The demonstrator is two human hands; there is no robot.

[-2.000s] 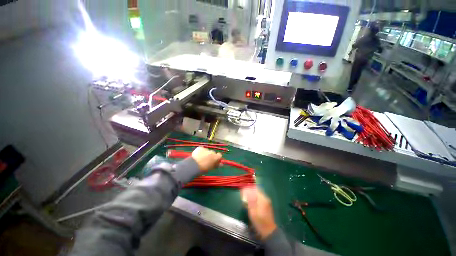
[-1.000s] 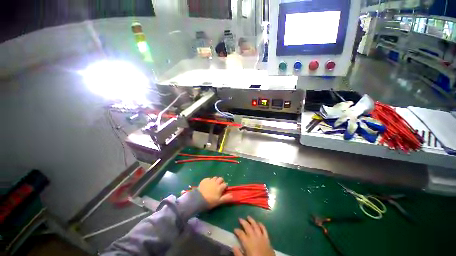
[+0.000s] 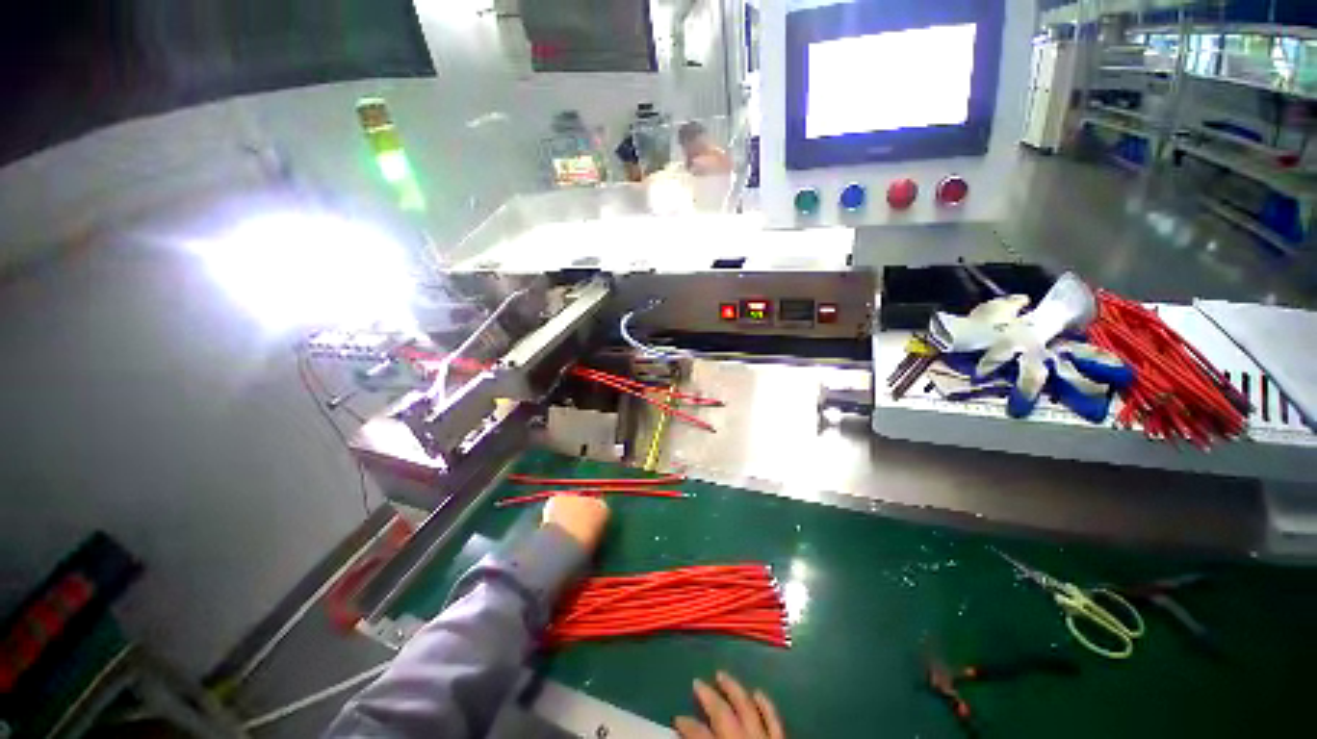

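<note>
A bundle of red cut wire leads (image 3: 672, 605) lies on the green mat (image 3: 867, 635), its right ends roughly level. A few loose leads (image 3: 636, 482) lie behind it. My left hand (image 3: 578, 517) is at these loose leads, back of the hand up; its fingertips are hidden, so I cannot tell if it grips any. My left sleeve covers the bundle's left end. My right hand (image 3: 731, 707) is at the bottom edge, partly cut off, fingers apart, holding nothing visible, in front of the bundle.
More red leads (image 3: 650, 390) stick out of the wire machine (image 3: 535, 347) over the metal outlet. Scissors (image 3: 1098, 618) and orange-and-black pliers (image 3: 953, 681) lie on the mat at right. Gloves (image 3: 1028, 354) and spare leads (image 3: 1167, 368) lie on the white shelf. A glaring lamp is at left.
My left hand has left the bundle and moved back to the loose leads. The bundle now lies unheld. Leads have come down slanting at the machine outlet. The view has shifted slightly.
</note>
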